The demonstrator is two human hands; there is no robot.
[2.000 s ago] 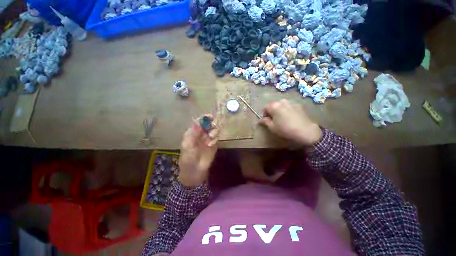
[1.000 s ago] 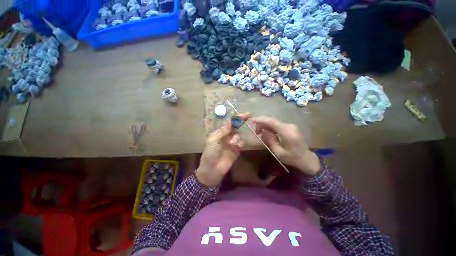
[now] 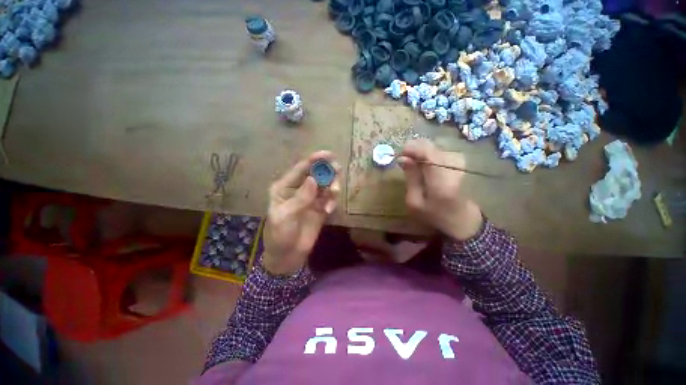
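Note:
My left hand [image 3: 299, 214] holds a small dark grey-green cup [image 3: 323, 174] in its fingertips, its hollow side facing up. My right hand [image 3: 438, 188] holds a thin tan stick [image 3: 459, 167]; its left tip is at the white glue cap [image 3: 383, 154]. The cap sits on the stained cardboard pad [image 3: 367, 197]. Two assemblies stand apart on the table: one shows a dark top [image 3: 259, 31], the other a pale ruffled body with a dark opening [image 3: 289, 105].
Dark cups [image 3: 402, 37] and ruffled pieces [image 3: 519, 98] are heaped at the back right. Thin pliers or snips [image 3: 222, 174] lie near the front edge. Crumpled white material [image 3: 617, 183] lies right. A yellow-rimmed tray [image 3: 197, 252] and red stools [image 3: 113, 289] are below the table.
The cup in my left hand has moved left, away from the stick. The stick's tip has moved to the glue cap. The view has shifted, and the blue crate is out of it.

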